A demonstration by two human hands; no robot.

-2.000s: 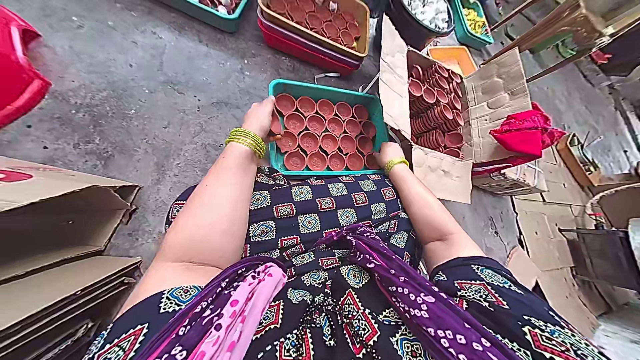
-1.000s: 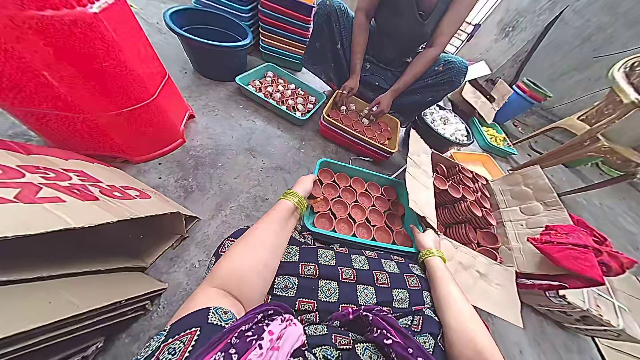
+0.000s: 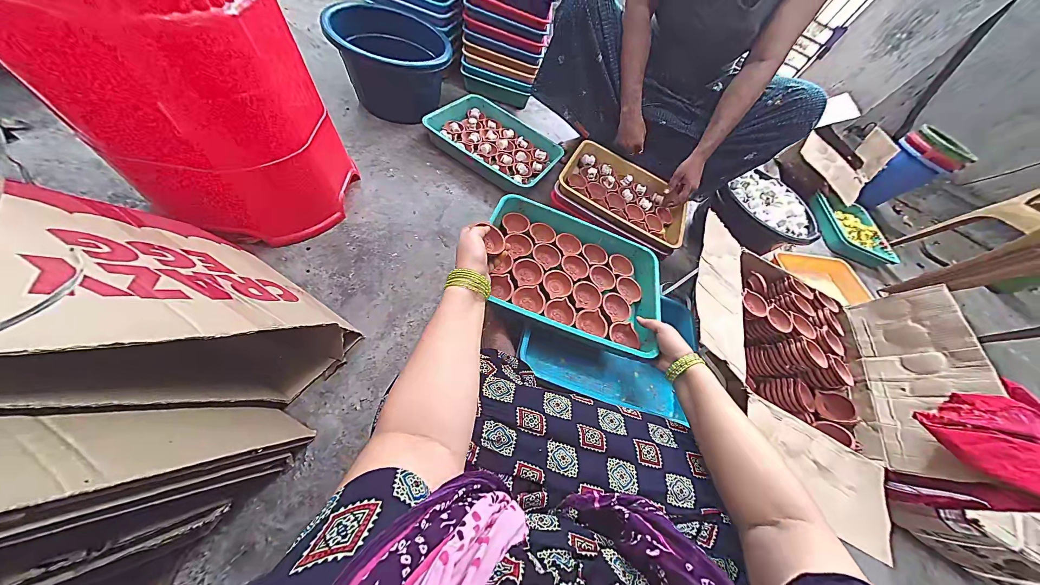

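Observation:
Both my hands hold a teal plastic tray (image 3: 659, 280) filled with rows of small clay cups (image 3: 558, 283). My left hand (image 3: 474, 248) grips its left end, with one clay cup (image 3: 494, 240) at the fingers. At the right end, my right hand (image 3: 666, 341) clasps the rim. Beneath the tray, a blue plastic tray (image 3: 597, 378) shows near my lap. Just beyond, a co-worker's hands (image 3: 686, 177) are at a yellow tray (image 3: 578, 154) of clay cups, several of them with white pieces inside. To its left lies another teal tray (image 3: 439, 145) of cups with white pieces.
An open cardboard box (image 3: 910, 357) of stacked clay cups stands at right, near a dark tub (image 3: 768, 211) of white pieces. Flattened cardboard (image 3: 146, 455) and a red plastic object (image 3: 211, 122) are at left. A blue tub (image 3: 386, 61) and stacked trays (image 3: 504, 49) stand behind.
The teal tray in my hands has moved forward from my lap, and the blue tray beneath it now shows. The view has tilted up since the oldest frame.

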